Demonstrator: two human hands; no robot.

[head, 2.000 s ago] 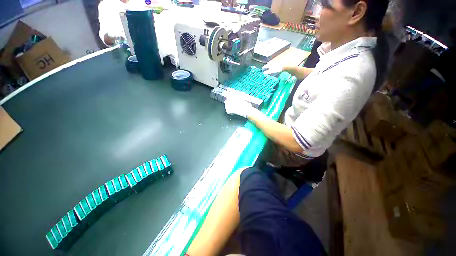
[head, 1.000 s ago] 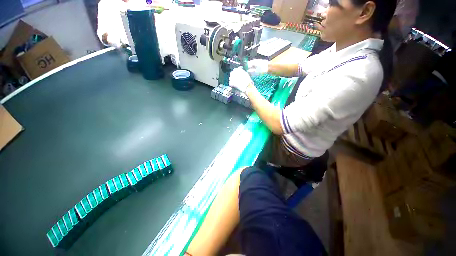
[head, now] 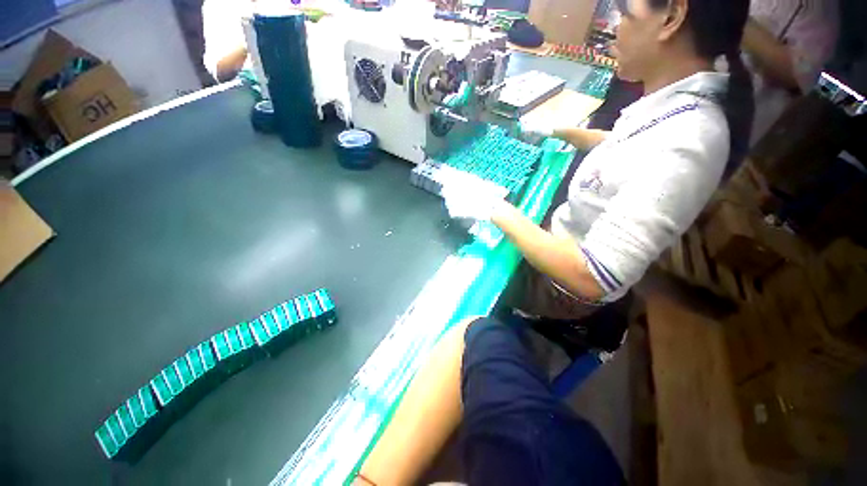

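Note:
A curved row of teal blocks with pale stripes (head: pixel 223 349) stands on the dark green bench top (head: pixel 238 228), at the lower left. Neither of my hands is in view. A bare forearm, apparently my right, comes out of a dark blue sleeve and leans along the bench edge. A thin band shows at its wrist, and the hand is cut off by the bottom edge of the picture. Nothing visible touches the row.
A worker in white gloves (head: pixel 473 197) sits at the right, by a white machine (head: pixel 385 112) and a mass of small teal pieces (head: pixel 494 159). Dark green rolls (head: pixel 356 149) stand beside it. Cardboard (head: pixel 21 233) lies at the left. Shiny green film (head: pixel 418 327) covers the bench edge.
The worker's gloved hands have moved from the machine spindle back down to the teal pieces and grey bar. The view has shifted slightly. The row of blocks stands unchanged.

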